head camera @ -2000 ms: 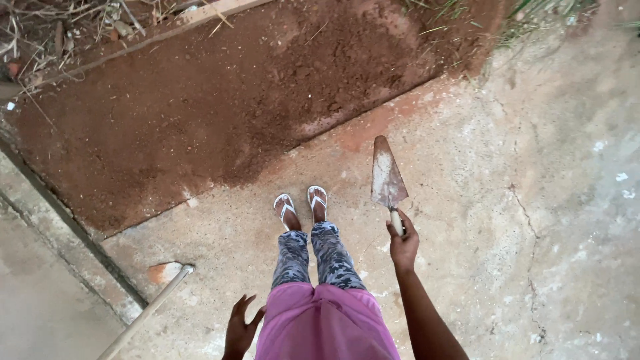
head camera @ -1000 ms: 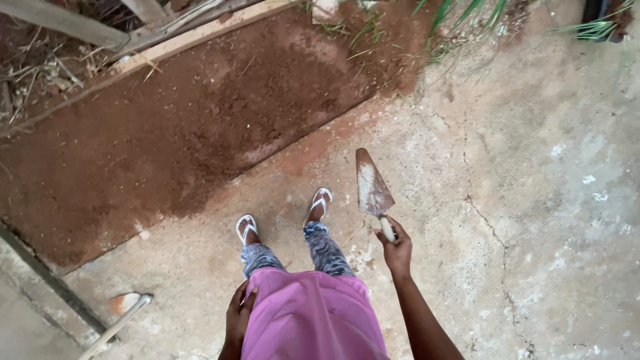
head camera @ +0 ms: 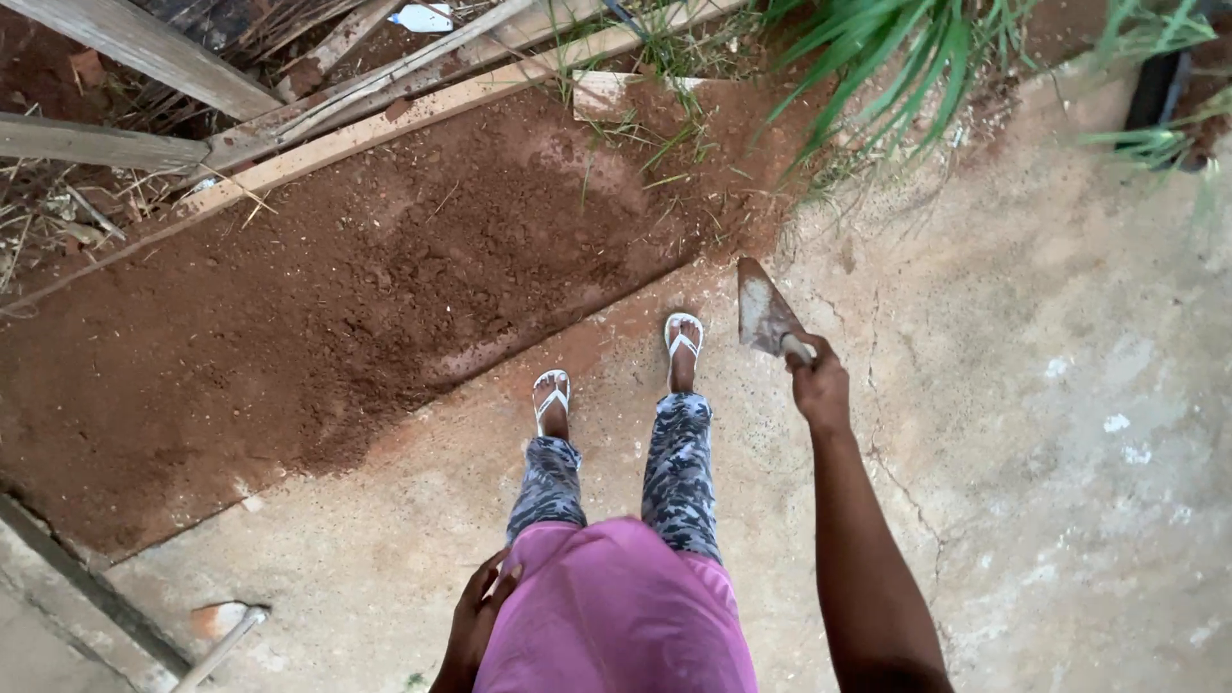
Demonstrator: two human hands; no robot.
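Note:
My right hand [head camera: 818,380] grips the handle of a mason's trowel [head camera: 765,310], whose pointed blade is smeared with dried grey and reddish matter. The blade hangs over the concrete floor, its tip towards the edge of a bed of reddish-brown soil [head camera: 385,260]. My left hand [head camera: 476,606] rests with fingers apart against the side of my pink shirt, holding no tool. Both my feet, in white flip-flops [head camera: 551,395], stand on the concrete beside the soil.
A long-handled tool [head camera: 226,645] lies at the lower left near a channel. Wooden boards [head camera: 433,106] border the soil's far side, with timber posts [head camera: 144,53] behind. Green leafy plants [head camera: 895,77] and a dark container [head camera: 1155,96] are at the upper right. A crack [head camera: 910,500] crosses the concrete floor.
My feet have stepped along the soil's edge, and the view has shifted to the right. My left hand, earlier apart from the shirt, now touches it. The trowel stays in my right hand.

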